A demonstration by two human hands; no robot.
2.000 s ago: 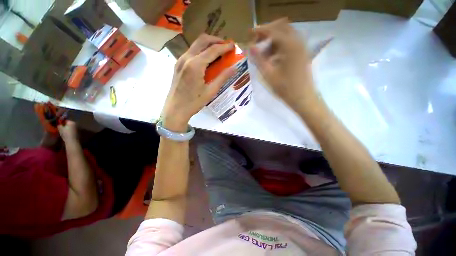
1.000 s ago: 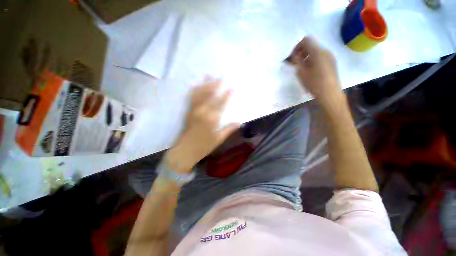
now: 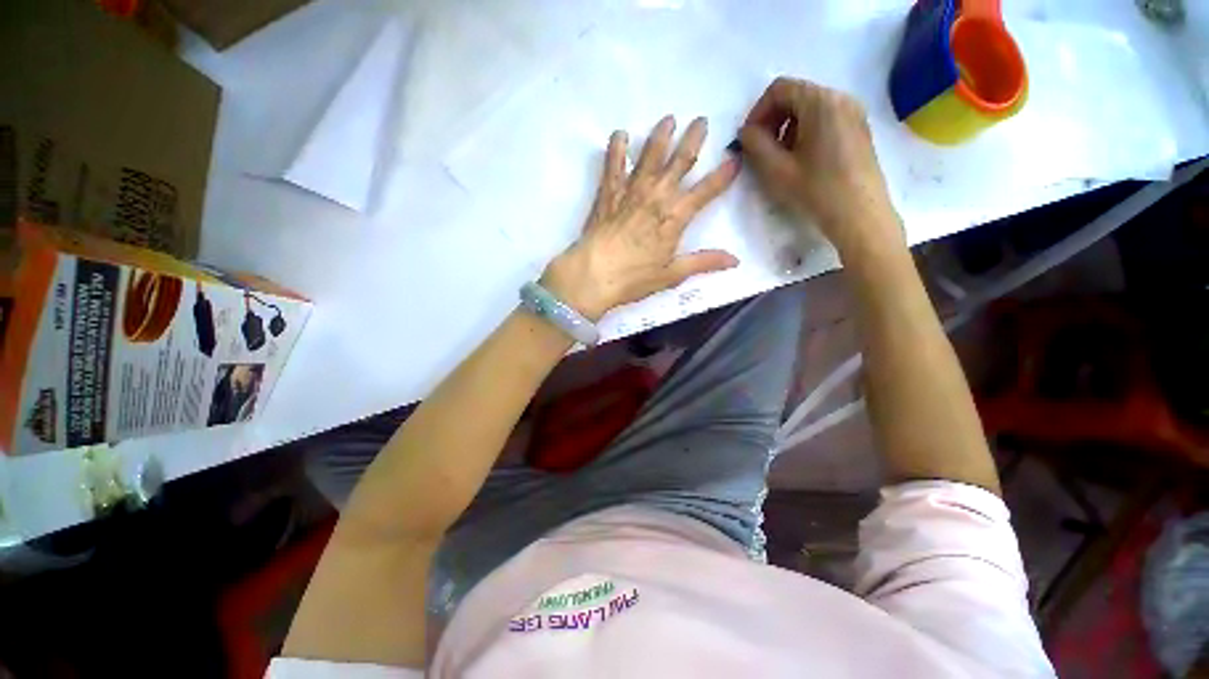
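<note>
My left hand (image 3: 643, 219) lies flat on the glossy white surface with its fingers spread, holding nothing. A faint sheet edge shows near it, but sheet and tabletop are hard to tell apart. My right hand (image 3: 819, 159) is just right of it, its thumb and fingers pinched on a small dark item (image 3: 735, 146), perhaps a blade tip, close to my left index fingertip. Most of this item is hidden in the fingers. A retail box (image 3: 166, 348) with orange edges and printed cord pictures stands at the left.
A blue, red and yellow tape dispenser (image 3: 961, 82) stands beyond my right hand. A folded white paper (image 3: 347, 126) lies at the upper left. A brown carton (image 3: 113, 120) is behind the retail box. The table's front edge runs below my hands. A red stool shows underneath.
The view has turned right from the cartons to the white surface. My left hand has let go of the retail box and now lies spread. My right hand has come close to its fingers.
</note>
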